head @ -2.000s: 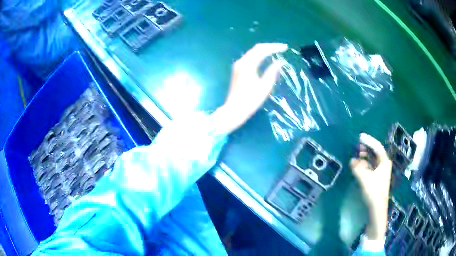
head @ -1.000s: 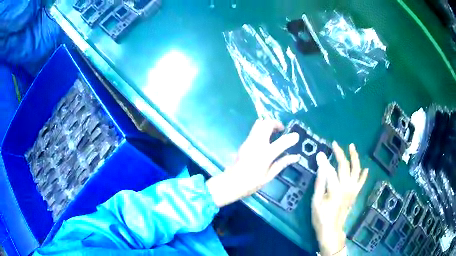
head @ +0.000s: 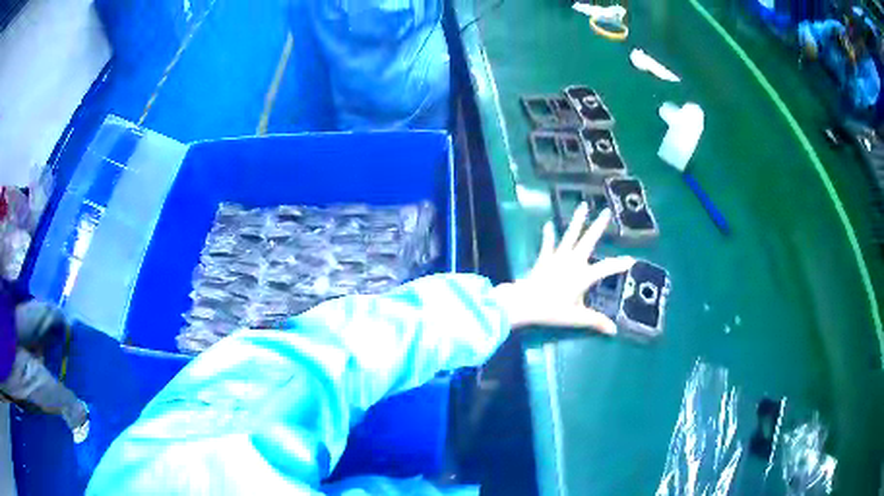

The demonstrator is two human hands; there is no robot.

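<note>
My left hand (head: 562, 283) reaches over the green bench. Its thumb and index finger are on either side of the windowed half of a dark device housing (head: 644, 293), and its other fingers are spread. The housing lies flat, its black panel half with a round hole facing right. Several similar housings (head: 632, 205) lie in a row just beyond it, and my fingertips overlap the nearest one. My right hand is out of the picture.
A blue bin (head: 320, 167) with grey packed parts stands left of the bench. Crinkled clear bags (head: 706, 431) lie at the bottom right. A white piece (head: 682, 134), a blue stick (head: 706, 203) and a yellow-handled tool (head: 609, 29) lie farther along. A person in blue (head: 378, 63) is beyond the bin.
The view has turned left. My left hand has moved with a housing from the near work spot to the row farther along the bench. My right hand has left the picture.
</note>
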